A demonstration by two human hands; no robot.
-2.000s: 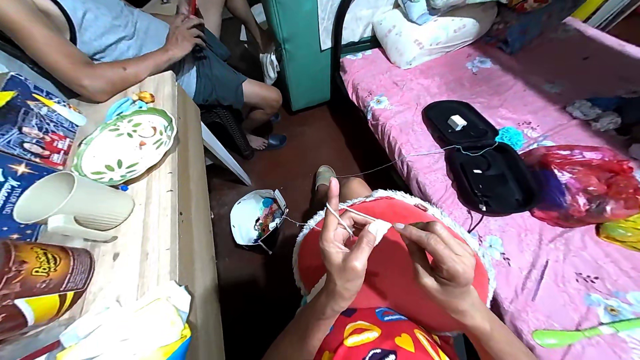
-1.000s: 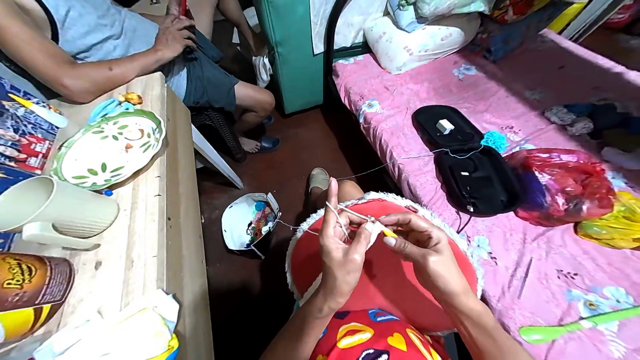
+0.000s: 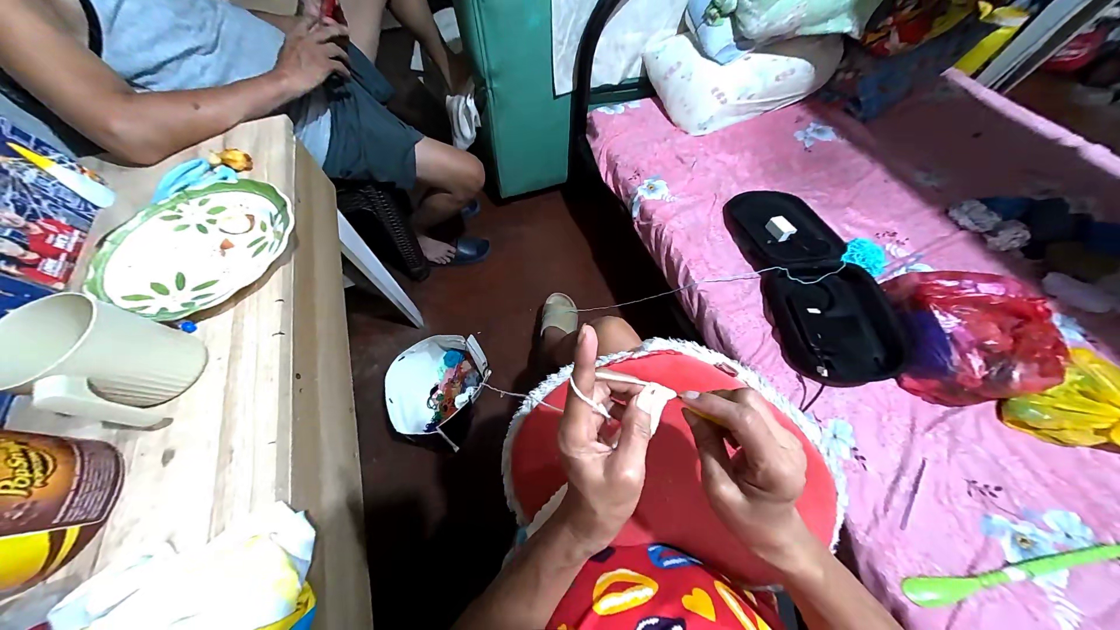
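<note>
My left hand (image 3: 604, 437) pinches a small piece of white crochet work (image 3: 654, 404), with white yarn looped round its raised index finger. My right hand (image 3: 751, 459) grips a crochet hook (image 3: 700, 409), its yellow handle mostly hidden by the fingers and its tip at the white piece. Both hands are above a round red cushion (image 3: 682, 490) with a fluffy white edge on my lap. One strand runs from a white container (image 3: 411, 385) of coloured yarn on the floor. Another thin strand stretches toward a turquoise yarn ball (image 3: 864, 256) by an open black case (image 3: 840, 324).
At left, a wooden table (image 3: 245, 411) holds a leaf-patterned plate (image 3: 188, 249), a beige mug (image 3: 105, 350) and a brown tub (image 3: 52, 490). Another person (image 3: 201, 70) sits beyond it. On the pink bed (image 3: 910, 455) lie a red plastic bag (image 3: 980, 337) and a green plastic object (image 3: 1006, 576).
My right hand has shifted slightly around the white piece, and the hook's yellow handle shows less than a second ago. My left hand keeps its hold with the index finger raised.
</note>
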